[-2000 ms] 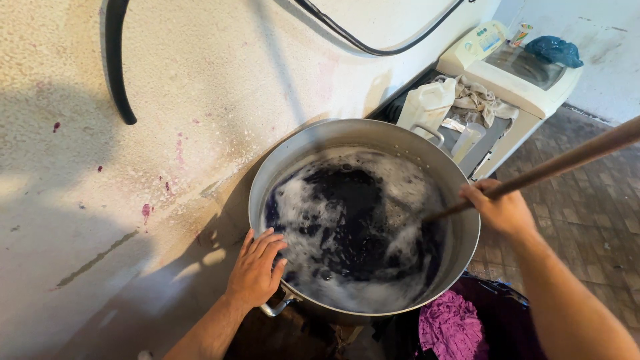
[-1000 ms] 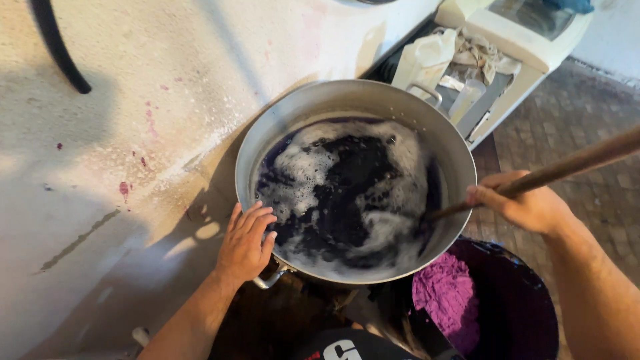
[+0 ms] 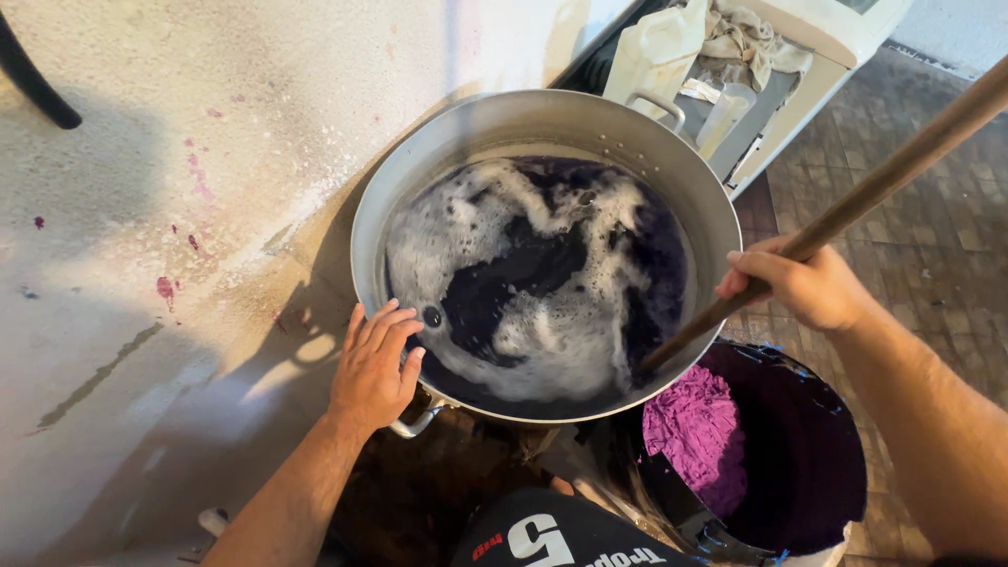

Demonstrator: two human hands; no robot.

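A large metal pot [image 3: 709, 228] holds dark purple liquid [image 3: 512, 276] with swirling pale foam on top. My right hand [image 3: 803, 283] is closed around a long wooden stick [image 3: 890, 173] at the pot's right rim; the stick's lower end dips into the liquid near the right front wall. At the left rim, my left hand [image 3: 378, 366] rests with fingers apart over the edge, above a side handle [image 3: 421, 419], holding nothing. Bright purple fabric [image 3: 697, 433] lies in a dark round tub [image 3: 846, 441] below the pot on the right.
A stained wall [image 3: 197, 197] runs close along the left. Behind the pot, a plastic jug [image 3: 654, 55], a crumpled cloth [image 3: 752, 47] and a clear plastic container [image 3: 726, 118] sit on a white appliance [image 3: 819, 87]. Tiled floor [image 3: 906, 236] extends to the right.
The stick's lower end has moved toward the front of the pot, and the foam pattern has swirled. My left hand stays at the left rim. The view has shifted, showing more of the tub.
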